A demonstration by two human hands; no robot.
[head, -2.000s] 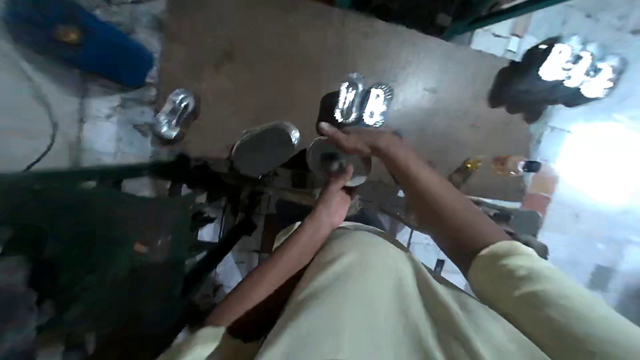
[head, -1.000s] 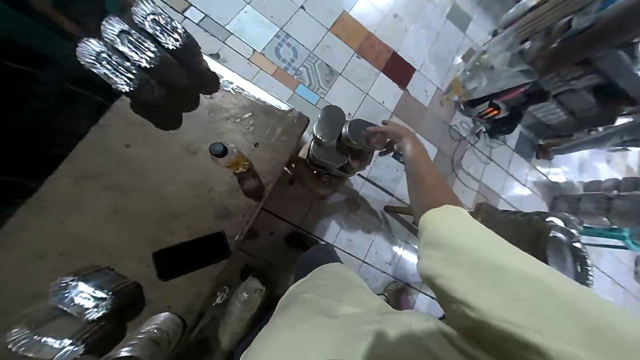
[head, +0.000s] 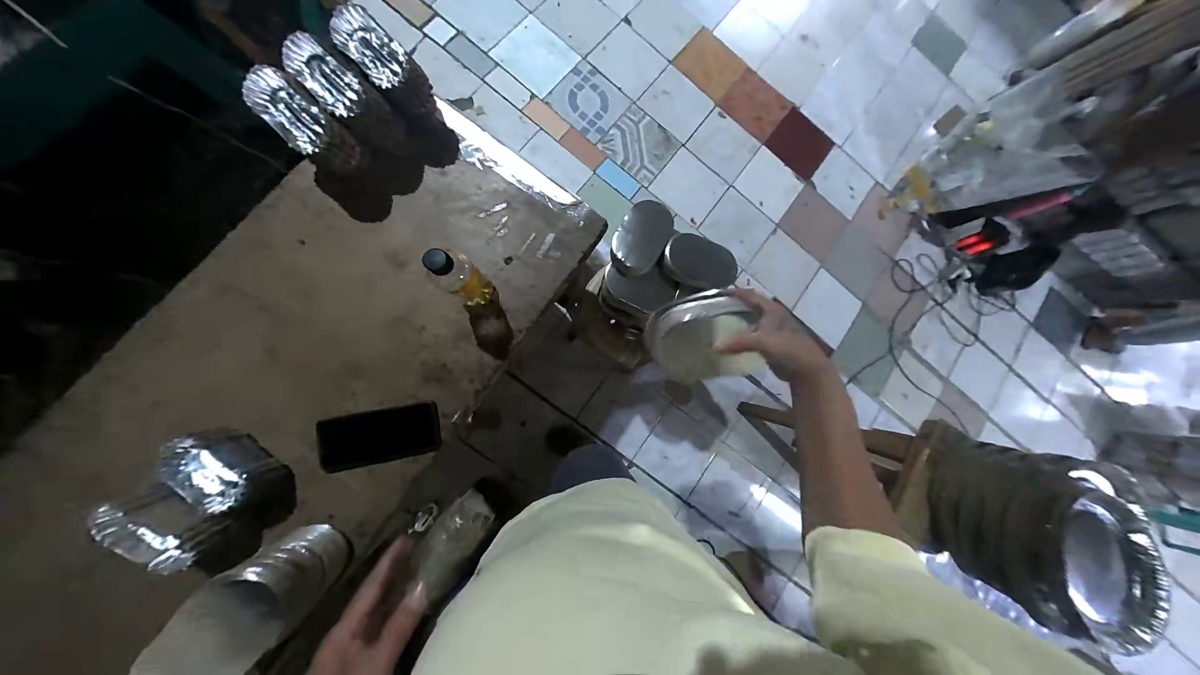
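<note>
My right hand grips the edge of a round-ended metal container, held over the floor close to a small group of oval metal containers beside the table corner. Low in the view, my left hand has its fingers apart and looks empty, near a plastic-wrapped bundle at the table's front edge. A stack of cylindrical metal pieces lies on the table left of that hand.
On the brown table are a black phone, a small bottle with amber liquid, foil-topped stacks and foil containers. A long stack of foil trays stands at right, near a wooden stool. Cables cross the tiled floor.
The right hand, at the grouped containers a second ago, now holds a container nearer my body. The left hand has come into view at the bottom.
</note>
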